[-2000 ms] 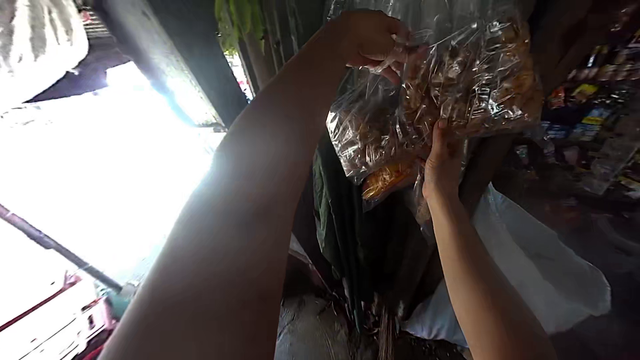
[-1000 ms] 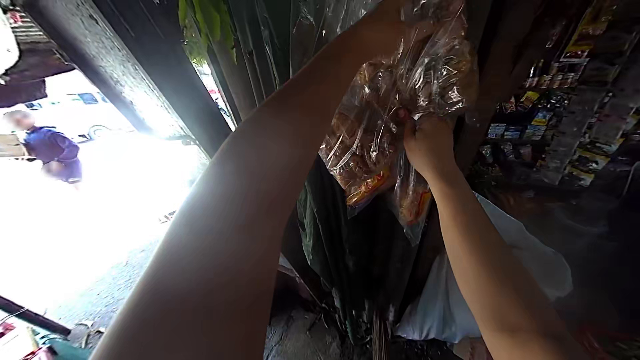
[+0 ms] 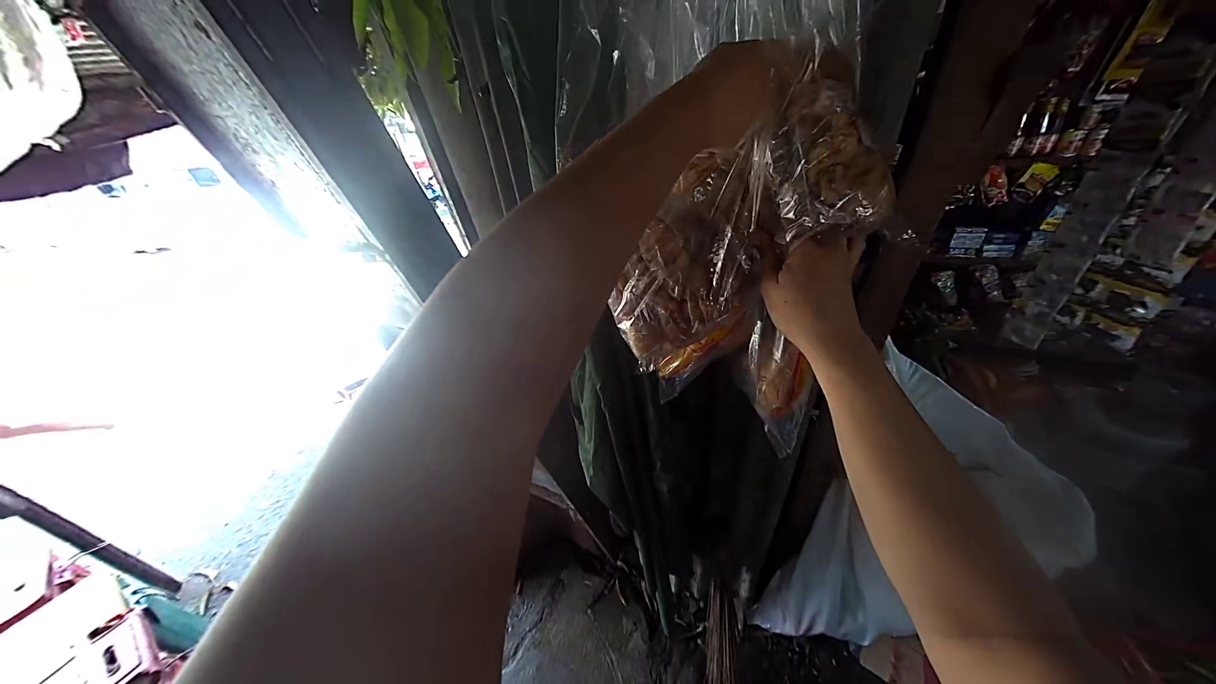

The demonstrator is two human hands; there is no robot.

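Note:
Clear plastic bags of brown snacks hang in front of a dark post, some with a yellow and red label near the bottom. My left hand reaches up to the top of these bags, its fingers mostly hidden behind plastic, so its grip does not show. My right hand is lower, at the right side of the bunch, with its thumb and fingers against the plastic. Beneath it dangles another snack bag. Clear plastic sheeting hangs behind the left hand.
A white sack stands below my right forearm. Shelves of small packaged goods and hanging sachet strips are at the right. A broom of thin sticks is at the bottom. Crates sit lower left, beside a bright street.
The bags have gone from spread wide to bunched narrower, and my right hand has moved up along them. A person outside at the left in the middle frame is no longer seen.

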